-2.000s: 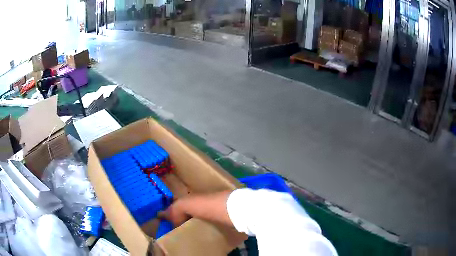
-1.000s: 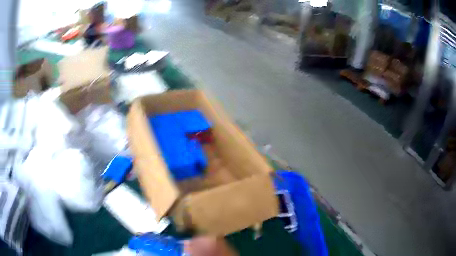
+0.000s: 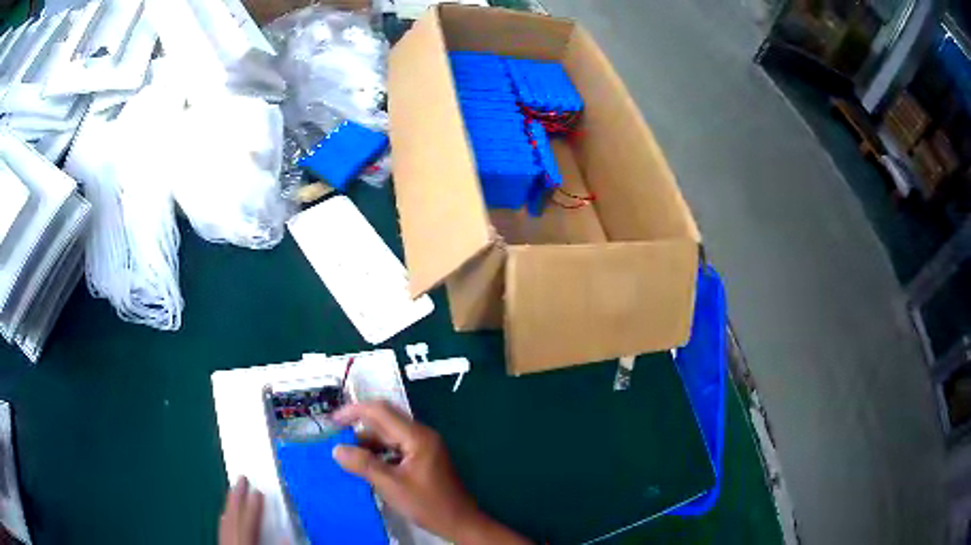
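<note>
A white solar panel unit [image 3: 240, 426] lies back side up at the bottom of the view. A blue battery pack [image 3: 328, 495] is in its compartment, below a circuit board [image 3: 306, 402] at the upper end. A red lead shows at the compartment's upper right. My right hand [image 3: 410, 468] has its thumb on the pack's upper right corner and its index finger by the board. Whether it pinches a lead cannot be told. My left hand [image 3: 243, 514] is mostly cut off; its fingertips rest apart at the unit's left edge.
A white back cover [image 3: 357, 266] and small white bracket [image 3: 434, 367] lie beyond the unit. An open carton [image 3: 602, 303] holds blue packs. A loose pack [image 3: 344, 154], clear bags [image 3: 332, 69], white cable bundles [image 3: 133, 250] and stacked white housings [image 3: 43, 256] are left. A blue crate [image 3: 711, 394] stands right.
The view has turned down from the carton to the unit. My right hand has left the carton and is now at the pack in the unit. My left hand's fingertips have come into view.
</note>
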